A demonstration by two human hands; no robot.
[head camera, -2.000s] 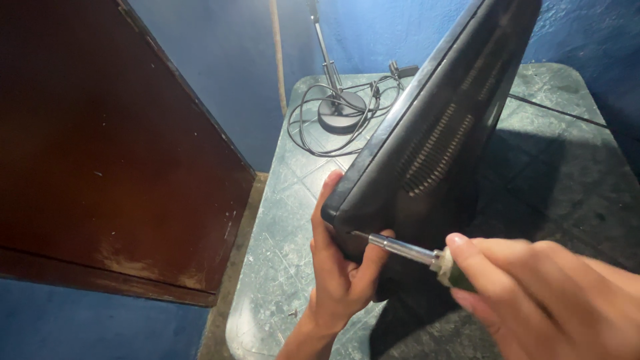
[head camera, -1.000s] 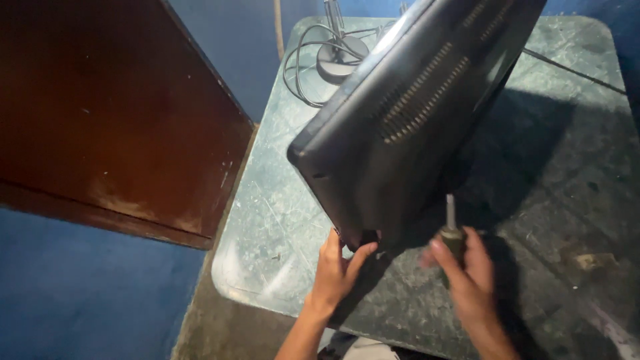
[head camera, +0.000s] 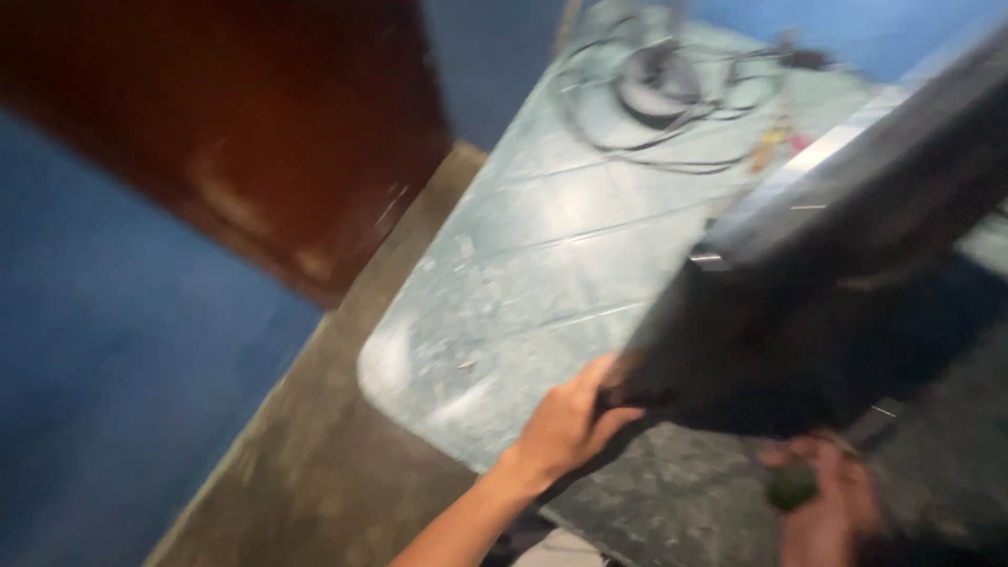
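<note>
A large dark plastic device housing (head camera: 787, 339), perhaps a monitor or television, stands tilted at the right, blurred by motion. My left hand (head camera: 575, 417) grips its lower left edge, thumb on the near side. Low at the right, my right hand (head camera: 827, 480) is closed around the green handle of a screwdriver (head camera: 791, 484), just below the housing's bottom edge. The screwdriver's shaft is too blurred to make out clearly.
The worn green table (head camera: 551, 276) bears a round black base (head camera: 657, 83) with coiled black cable (head camera: 669, 165) at the back. Small yellow and red items (head camera: 776, 146) lie beside the housing. A brown wooden door (head camera: 236, 134) stands at the left.
The screwdriver was at the housing's corner two seconds ago and is now away from it, below the bottom edge. My left hand has kept hold of the housing, which has turned. The view has shifted.
</note>
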